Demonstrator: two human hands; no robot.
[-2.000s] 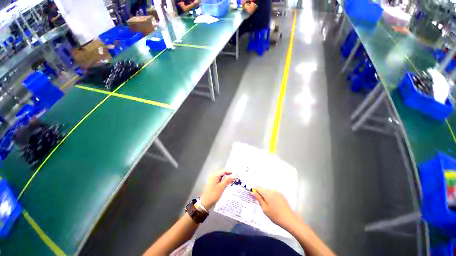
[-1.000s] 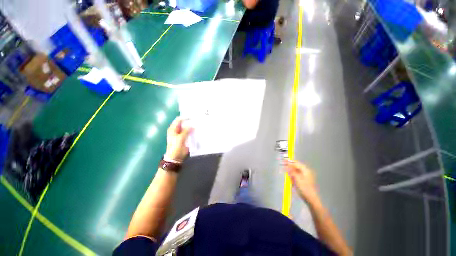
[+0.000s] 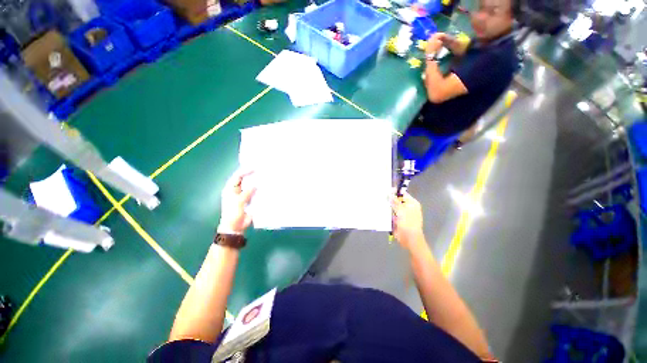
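Observation:
A white paper sheet (image 3: 319, 174) is held up level in front of me, over the bench edge. My left hand (image 3: 238, 202) holds its left edge, with a brown watch on the wrist. My right hand (image 3: 407, 216) is at its right edge and holds a slim dark pen with a bulkier, patterned end (image 3: 406, 177), which sticks up beside the sheet. The fingers of both hands are partly hidden by the sheet or too blurred to see well.
A green bench (image 3: 191, 127) with yellow tape bears loose white sheets (image 3: 298, 76) and a light-blue bin (image 3: 342, 39) holding parts. A seated person (image 3: 475, 78) handles small parts at the bench's right side. Grey posts (image 3: 78, 145) stand at the left; blue stools are at the right.
The sheet and both hands have risen from low at my body. My right hand, apart from the sheet a second ago, is now at its right edge. The bin and seated person are closer.

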